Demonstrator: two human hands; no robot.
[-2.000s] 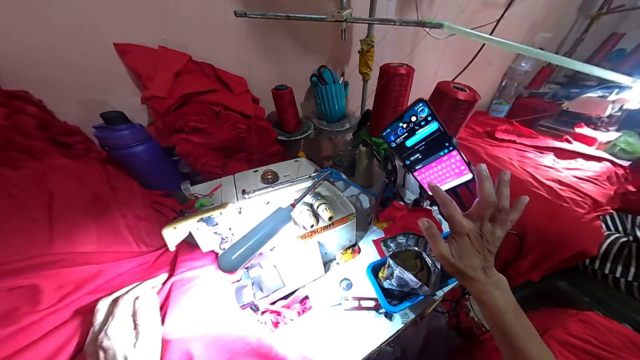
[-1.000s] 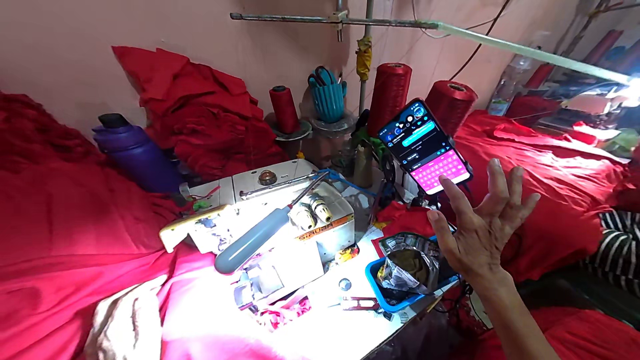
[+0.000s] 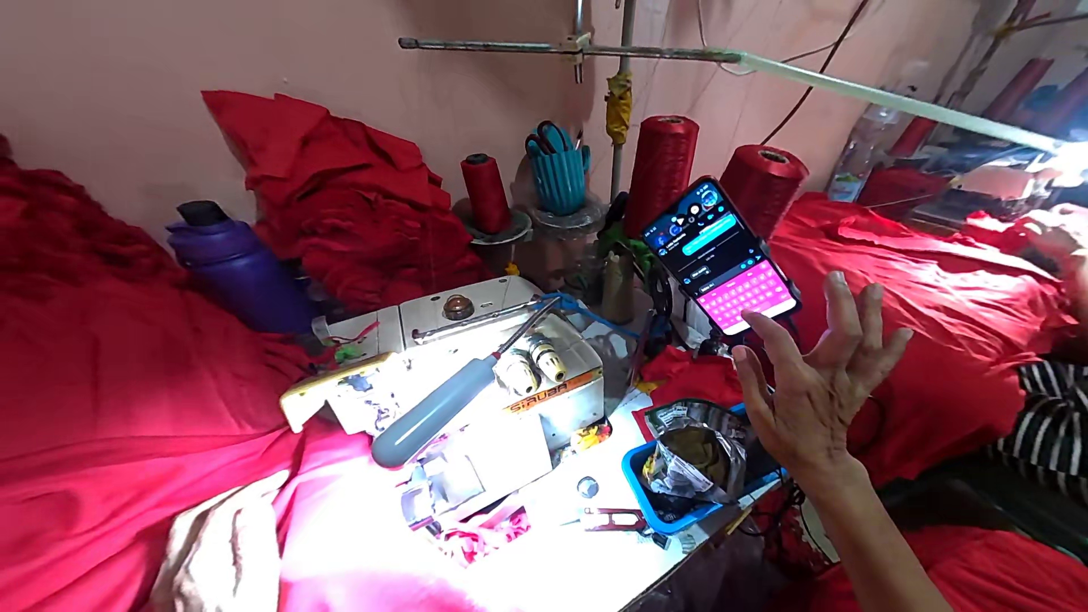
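Observation:
My right hand (image 3: 812, 387) is raised at the right with its fingers spread, holding nothing. Its index fingertip is at the pink on-screen keyboard of a smartphone (image 3: 721, 255), which stands tilted on a dark holder. My left hand is out of view. Left of the phone is a white Siruba sewing machine (image 3: 574, 408) under a bright lamp, with a grey lamp arm or handle (image 3: 438, 412) slanting across it. Below my right hand's fingers, a blue plastic basket (image 3: 650, 501) holds an opened foil packet (image 3: 701, 463).
Red fabric (image 3: 110, 374) is heaped at the left, with a purple bottle (image 3: 242, 268) behind. Red thread cones (image 3: 663, 170) and a teal cup (image 3: 558, 178) with scissors stand at the back. A metal rod (image 3: 510, 48) crosses above. A small thread-cutting tool (image 3: 614, 519) lies beside the basket.
My right hand stays by the phone; its index finger has shifted slightly left across the on-screen keyboard since the previous frame. The phone, machine and basket have stayed in place.

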